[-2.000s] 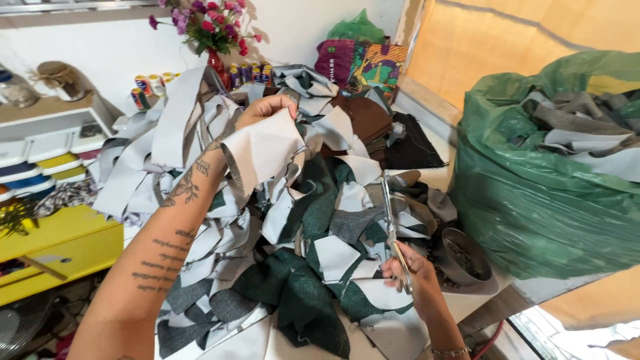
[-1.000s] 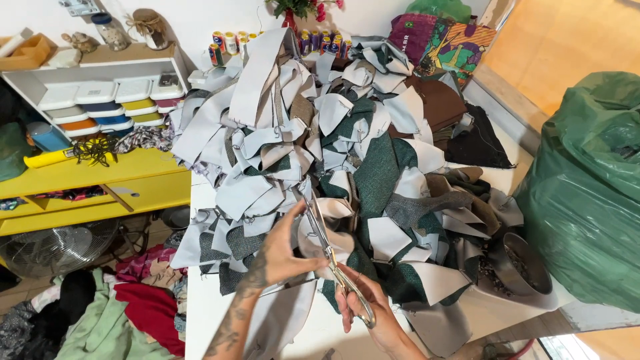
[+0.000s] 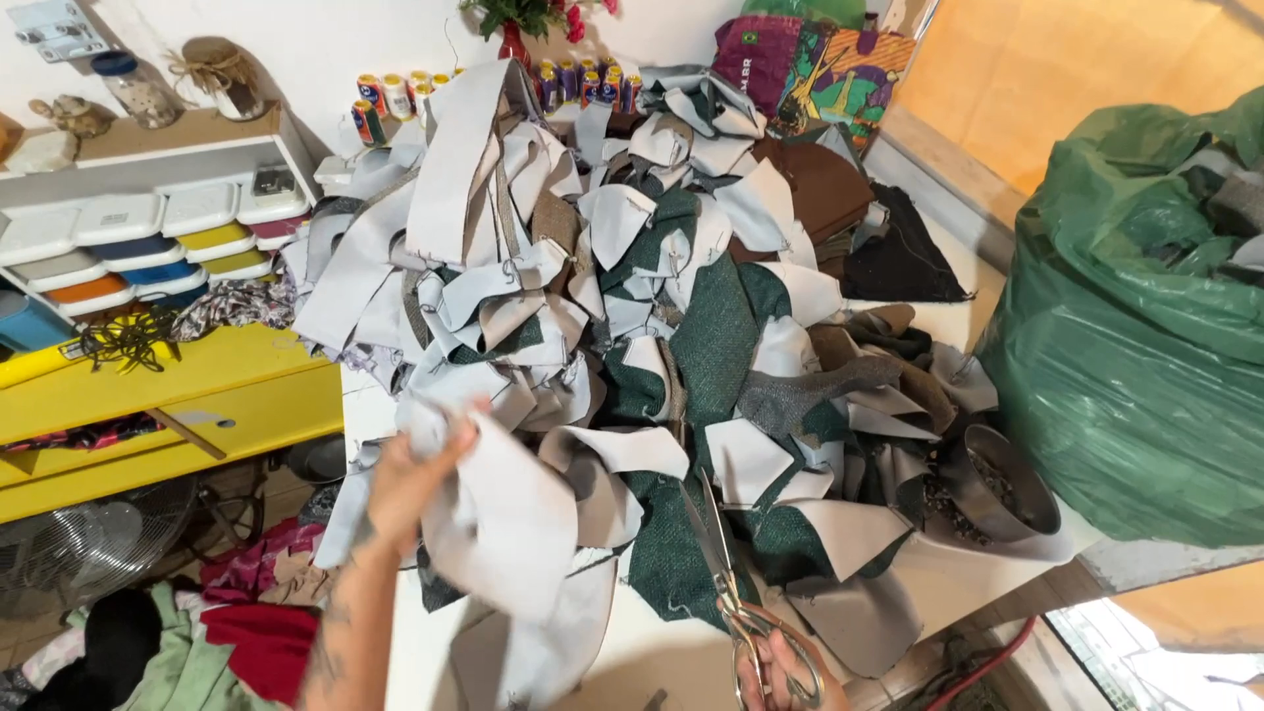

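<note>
My left hand (image 3: 420,479) pinches a pale fabric piece (image 3: 513,513), which hangs blurred over the near left part of the pile. At the bottom right of centre, my right hand (image 3: 785,671) is closed around the handles of metal fabric scissors (image 3: 726,583). Their blades point away from me and stand slightly apart, over a dark green fabric piece (image 3: 671,543), with nothing seen between them. Beyond both hands a large heap of fabric scraps (image 3: 533,326), pale on one side and grey, green or brown on the other, covers much of the white table (image 3: 642,642).
A green plastic bag (image 3: 1136,375) of scraps stands at the right, near a dark round bowl (image 3: 1007,484) of small dark pieces. Thread spools (image 3: 592,89) and a red vase (image 3: 513,44) stand at the back. Left are a yellow desk (image 3: 267,385) and a fan (image 3: 99,533).
My hands were together at the scissors one second ago; now they are apart, the left farther left with the pale piece, the right lower right with the scissors.
</note>
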